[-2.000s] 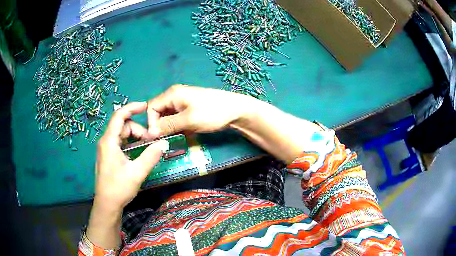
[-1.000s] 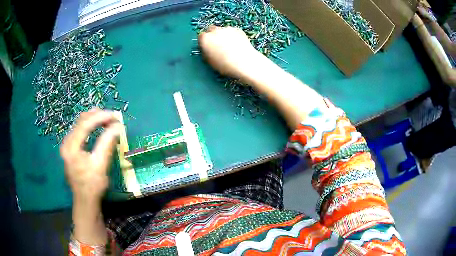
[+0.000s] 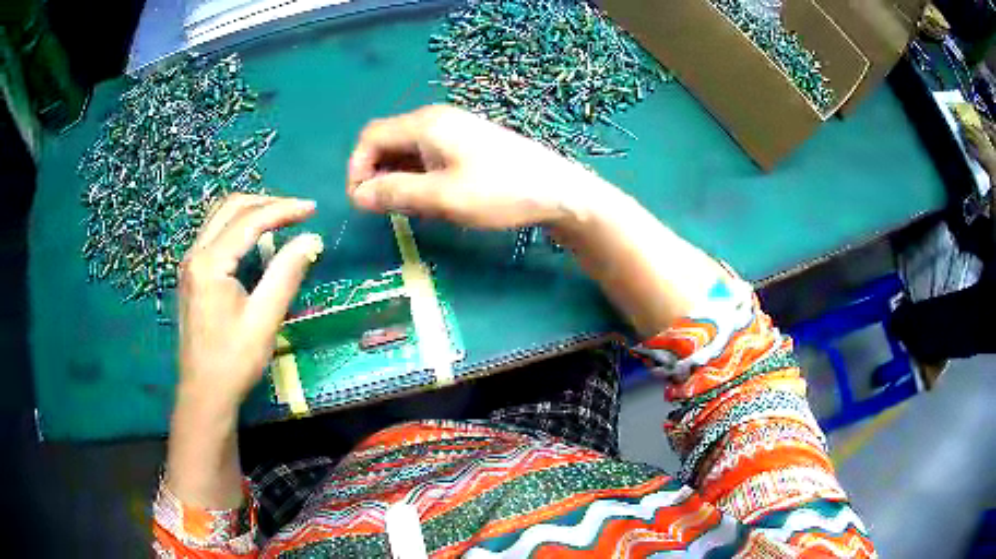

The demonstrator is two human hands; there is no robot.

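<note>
The green circuit board (image 3: 328, 375) lies at the near table edge, with a dark red block (image 3: 383, 337) right of its centre. Cream strips cross it at the left (image 3: 287, 382) and right (image 3: 429, 328). My left hand (image 3: 246, 278) is beside the board's far left corner, thumb and index finger apart, with nothing visible between them. My right hand (image 3: 437, 169) is above and beyond the board, fingertips pinched. A thin silvery lead (image 3: 342, 232) shows below its fingertips; the component's body is hidden or too small to see.
A heap of green components (image 3: 164, 180) lies at left and another (image 3: 535, 71) at the far middle. An open cardboard box (image 3: 715, 93) with similar parts stands at upper right. A white tray (image 3: 262, 22) is at the far edge, a blue stool (image 3: 846, 349) at right.
My right hand was over the far heap and has come back toward the board, with a thin lead at its fingertips. My left hand has moved right, away from the left heap.
</note>
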